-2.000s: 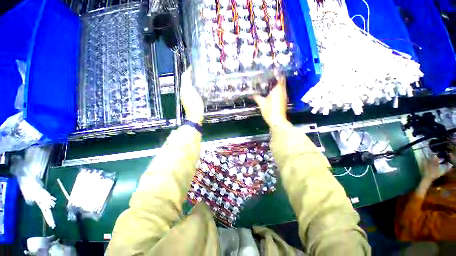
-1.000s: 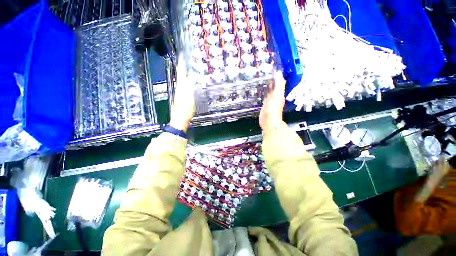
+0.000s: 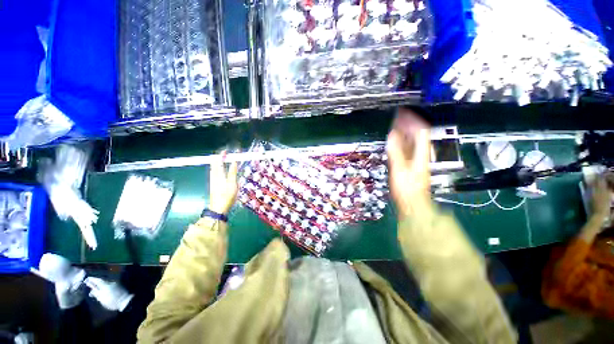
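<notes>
A spread of small motors with red and dark wires [image 3: 310, 198] lies on the green bench in front of me. My left hand [image 3: 224, 181] is at its left edge, fingers apart; whether it touches the motors or a clear edge there I cannot tell. My right hand [image 3: 409, 151] is blurred, just right of the motors, and nothing shows in it. The clear motor tray [image 3: 343, 74] with rows of motors and wires rests on the rack above, its top cut off by the frame.
Clear empty-looking trays [image 3: 172, 60] and blue bins [image 3: 81, 74] stand on the rack at left. White parts [image 3: 532, 54] fan out at upper right. A white bundle [image 3: 143, 205] lies on the bench. A black tool [image 3: 491, 180] and white cable are at right. Gloved hands and an orange sleeve [image 3: 579, 269] flank me.
Both hands have left the motor tray on the rack and come down beside the motors on the bench. The view has shifted, so the rack sits higher in the picture.
</notes>
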